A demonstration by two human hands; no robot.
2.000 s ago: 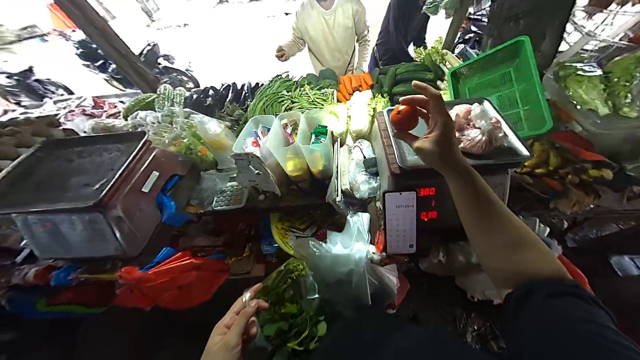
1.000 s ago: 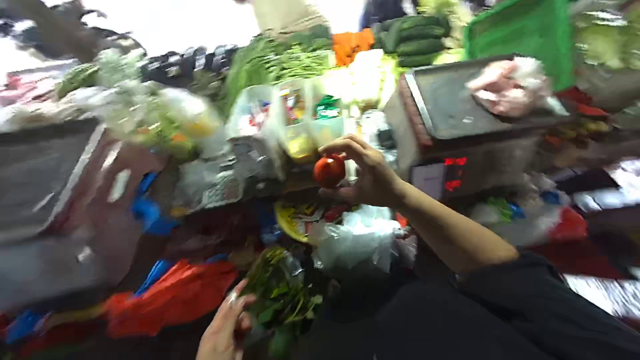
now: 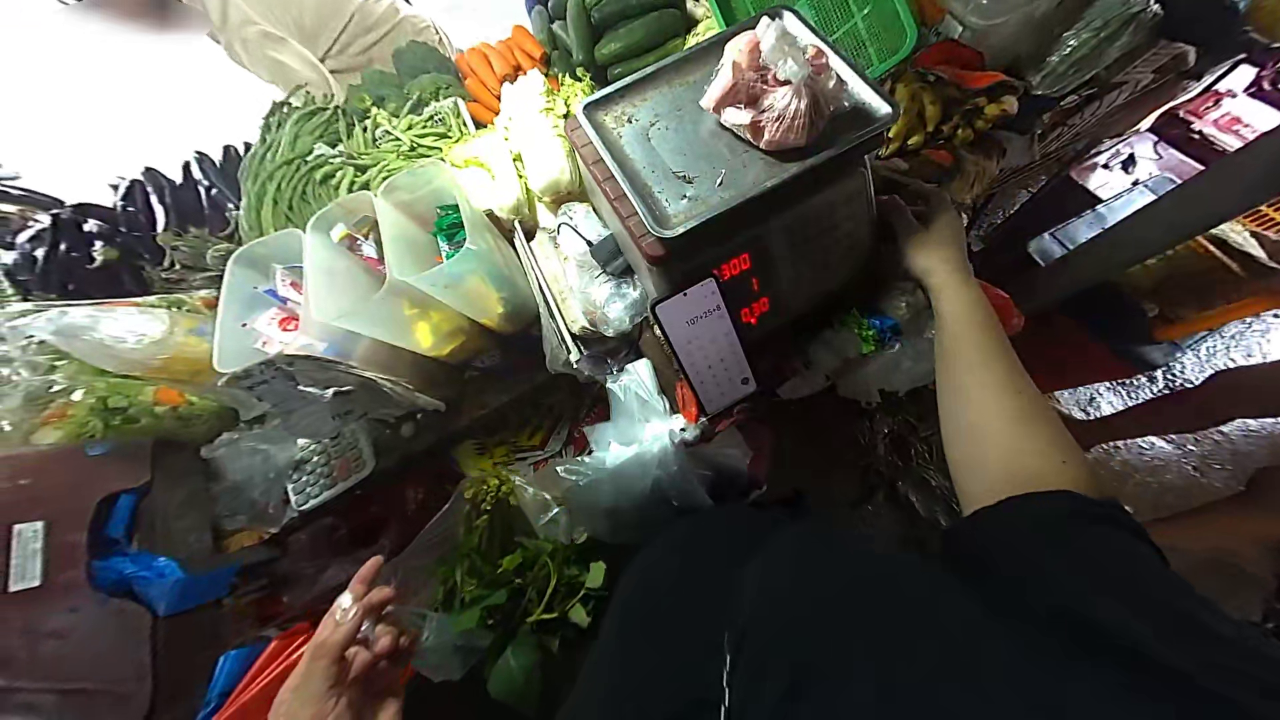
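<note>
My left hand (image 3: pixel 350 645), a ring on one finger, holds the edge of a clear plastic bag (image 3: pixel 435 560) with leafy greens (image 3: pixel 530 600) in and beside it. My right hand (image 3: pixel 925 230) reaches to the right side of a digital scale (image 3: pixel 800 240); its fingers are in shadow, so what they touch or hold cannot be told. On the scale's metal tray (image 3: pixel 650 150) lies a knotted plastic bag of pale pink meat (image 3: pixel 775 90). A smartphone (image 3: pixel 704 345) showing a calculator leans against the scale's front. White plastic bags (image 3: pixel 630 460) hang below it.
Three plastic bins (image 3: pixel 340 280) with small packets stand left of the scale. Behind are long beans (image 3: pixel 290 170), carrots (image 3: pixel 495 65), cucumbers (image 3: pixel 640 35) and eggplants (image 3: pixel 150 215). A green basket (image 3: pixel 850 30) and bananas (image 3: pixel 920 110) sit at the back right. A calculator (image 3: pixel 330 465) lies near the left hand.
My right hand, earlier holding a tomato in front of the bins, has moved right to the scale's far side; the tomato is no longer visible. The view has swung and moved nearer the scale.
</note>
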